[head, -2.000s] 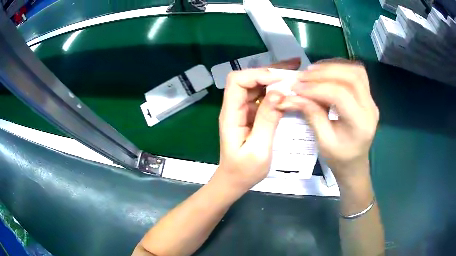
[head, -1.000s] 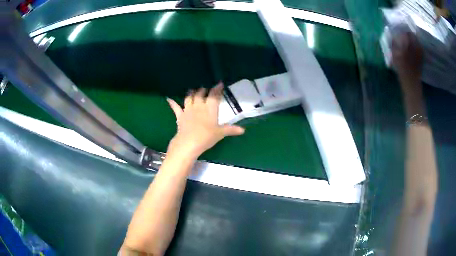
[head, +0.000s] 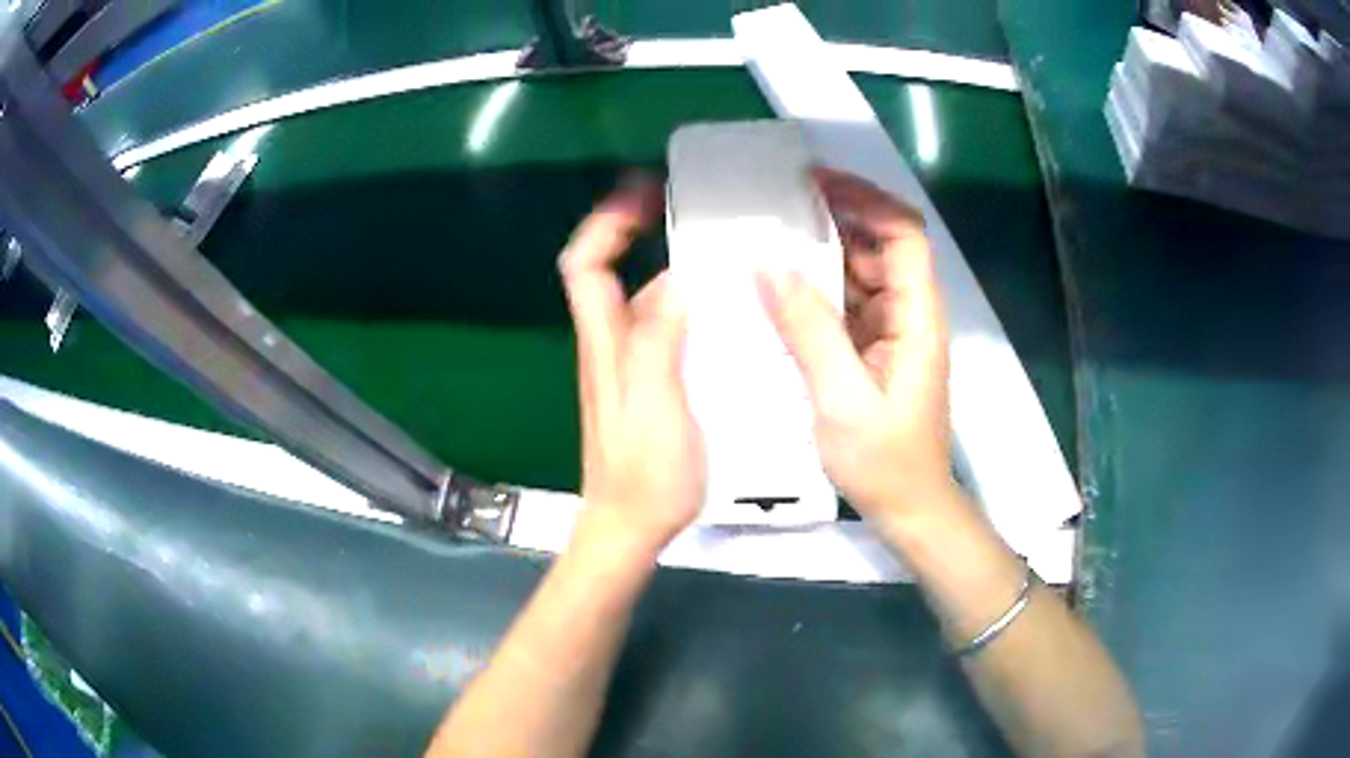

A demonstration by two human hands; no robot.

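A white folding carton (head: 748, 348) is held upright between my two hands, above the belt. Its open end flap stands out at the top, and a small dark slot shows at its lower end. My left hand (head: 634, 370) grips its left side, with fingertips blurred. My right hand (head: 874, 333) grips its right side, with the thumb on the front face and fingers partly behind it.
The green conveyor belt (head: 400, 311) lies below my hands, crossed by a white diverter bar (head: 977, 341). A grey aluminium post (head: 244, 333) rises at left. Cartons on the belt (head: 215, 193) show behind it. A carton stack (head: 1221, 126) is at far right.
My right hand has come back from the carton stack and my left hand has lifted off the belt. Both now hold one carton. The cartons against the diverter bar no longer show.
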